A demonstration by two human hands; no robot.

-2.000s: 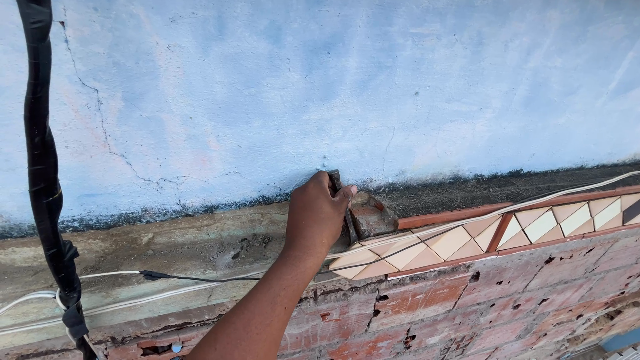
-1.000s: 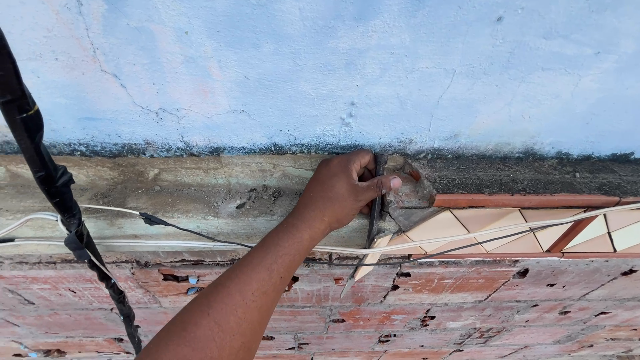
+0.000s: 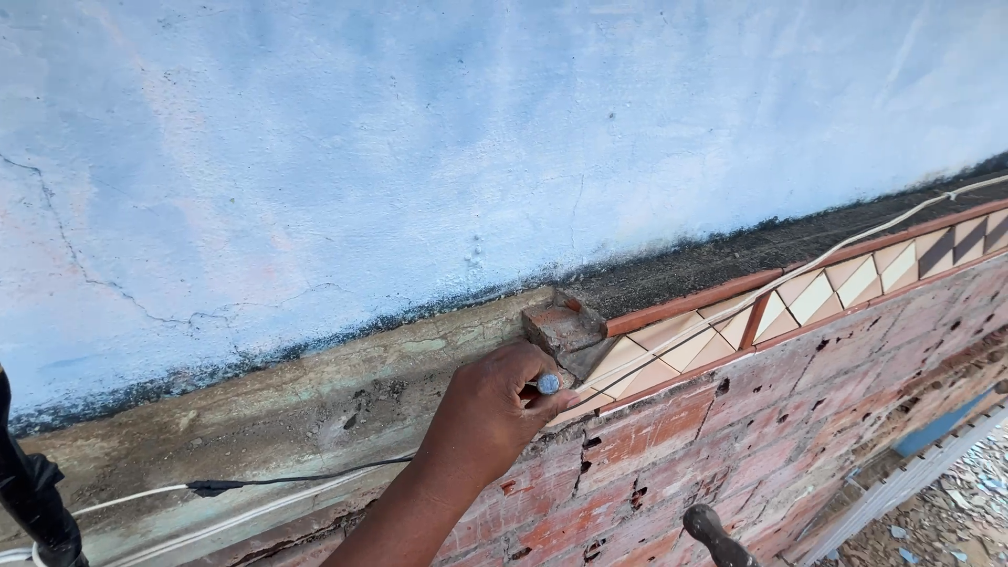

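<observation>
My left hand (image 3: 504, 402) reaches in from the bottom and grips a metal rod, likely a chisel, whose round bluish end (image 3: 547, 383) points toward the view. The rest of the rod is hidden. Just beyond my fingers, a broken brick and mortar piece (image 3: 563, 324) sits on the ledge, at the end of a strip of diamond-patterned tiles (image 3: 693, 342) with a reddish border. At the bottom right, a dark, rounded handle end (image 3: 713, 531) pokes into view; what holds it is hidden. My right hand is not seen.
A light blue painted wall (image 3: 472, 142) rises behind the weathered concrete ledge (image 3: 236, 409). White cables (image 3: 890, 224) run along ledge and tiles. A thick black-wrapped cable (image 3: 35, 496) hangs at left. Below is a hollow-brick wall (image 3: 669, 457), with rubble (image 3: 937, 504) on the ground far down.
My left hand has moved off the broken piece to its near side, and the rod's round end now faces the view. The dark handle end has appeared at the bottom right.
</observation>
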